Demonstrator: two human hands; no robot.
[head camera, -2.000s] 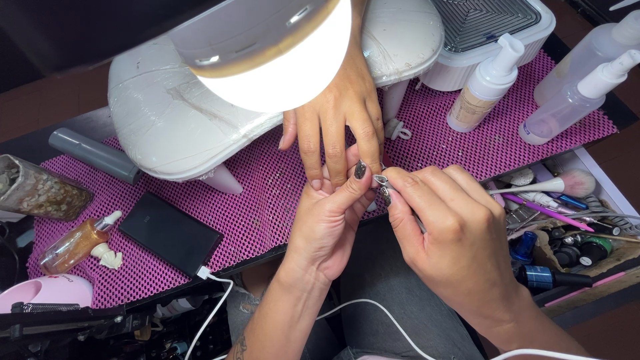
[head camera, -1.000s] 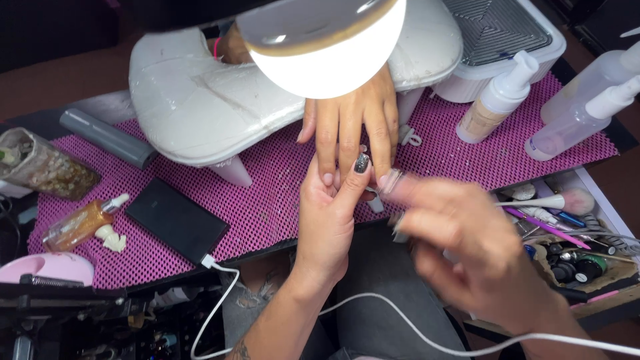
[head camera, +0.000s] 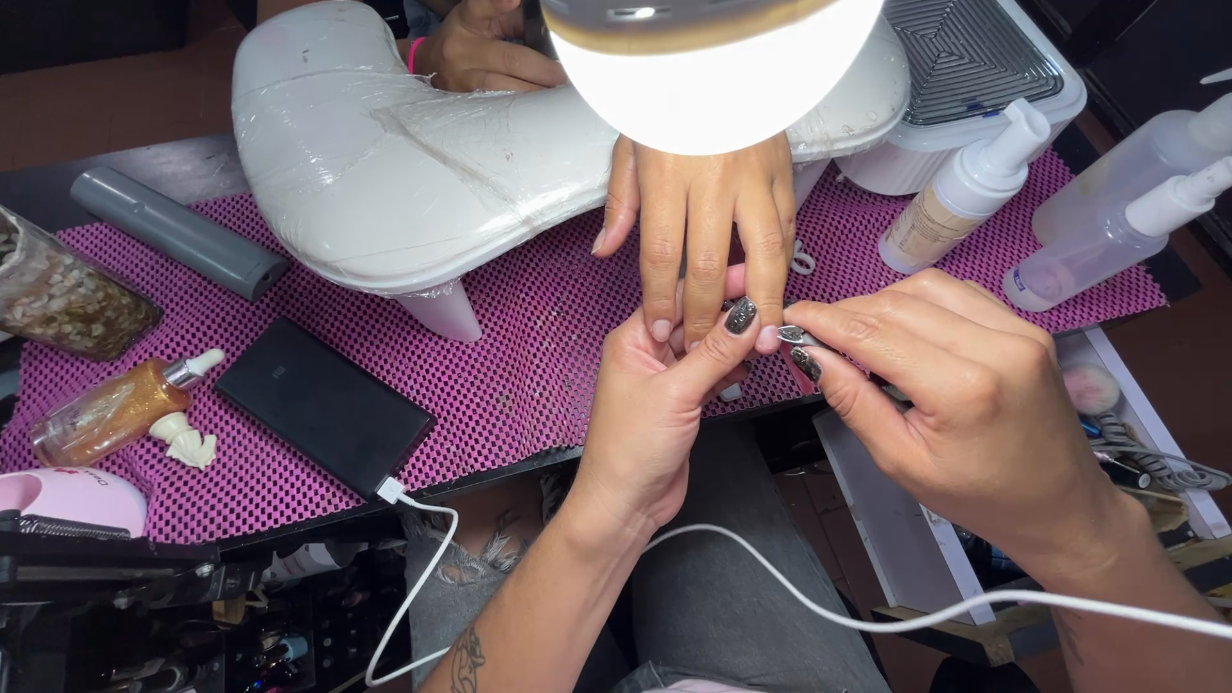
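Note:
My left hand (head camera: 664, 385) holds a finger of another person's hand (head camera: 717, 231) from below, thumb on top. That hand reaches out palm down from under a bright lamp (head camera: 717, 82), beside a white armrest (head camera: 423, 173) wrapped in clear film. In my right hand (head camera: 943, 395) is a small metal cuticle nipper (head camera: 797, 336), pinched between thumb and fingers; most of it is hidden in the palm. Its tip is at the nail of the person's finger. My thumbnails are dark and glittery.
On the pink mesh mat (head camera: 520, 375) are a black power bank (head camera: 325, 404) with a white cable (head camera: 770, 568), a dropper bottle (head camera: 115, 414) and a grey cylinder (head camera: 178, 231). Pump bottles (head camera: 953, 197) and a dust collector (head camera: 972, 58) stand right; an open drawer (head camera: 905, 520) lies below.
My right hand, blurred and off to the right of the fingertip one second ago, is back at the finger with the nipper. My left hand keeps its hold. The drawer's items are now largely covered.

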